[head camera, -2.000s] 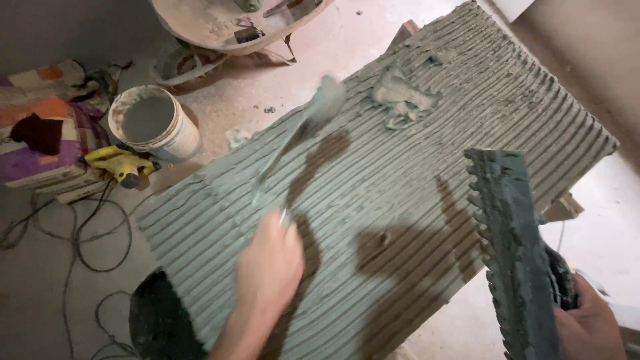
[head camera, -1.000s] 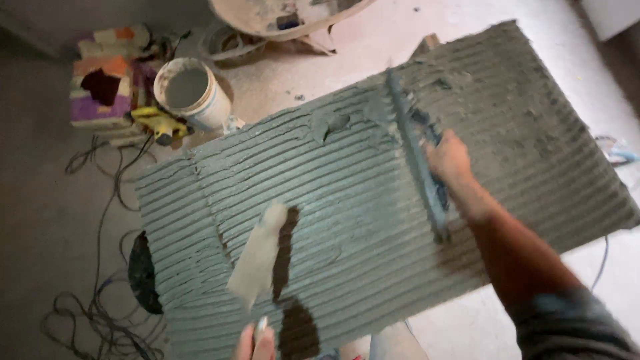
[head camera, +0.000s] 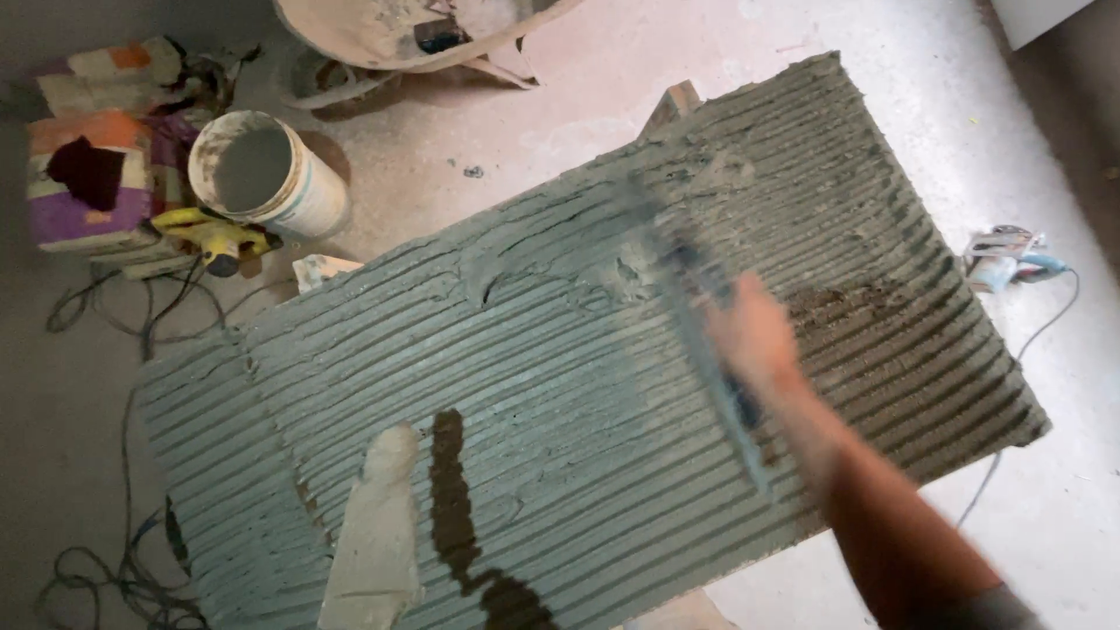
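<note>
My right hand (head camera: 754, 332), blurred by motion, grips a notched trowel (head camera: 713, 367) whose long blade lies across a large slab (head camera: 542, 411) coated with ridged grey mortar. The ridges run lengthwise along the slab, with rougher mortar lumps (head camera: 632, 267) just left of the blade. A mortar-smeared pointing trowel (head camera: 374, 534) is over the slab's lower left part, its handle cut off by the bottom edge of the view. My left hand is out of view. A dark shadow lies beside the pointing trowel.
Behind the slab stand a bucket (head camera: 319, 197), a yellow power tool (head camera: 214, 238), bags (head camera: 87, 188) and a wheelbarrow (head camera: 420, 63). Cables (head camera: 127, 455) coil on the floor at left. A corded tool (head camera: 1015, 261) lies beyond the right end. Wooden supports (head camera: 672, 107) jut out beneath the slab.
My right hand has brought the notched trowel from the slab's near right side onto its mortar. My left hand has dropped out of view at the bottom, where the pointing trowel still shows.
</note>
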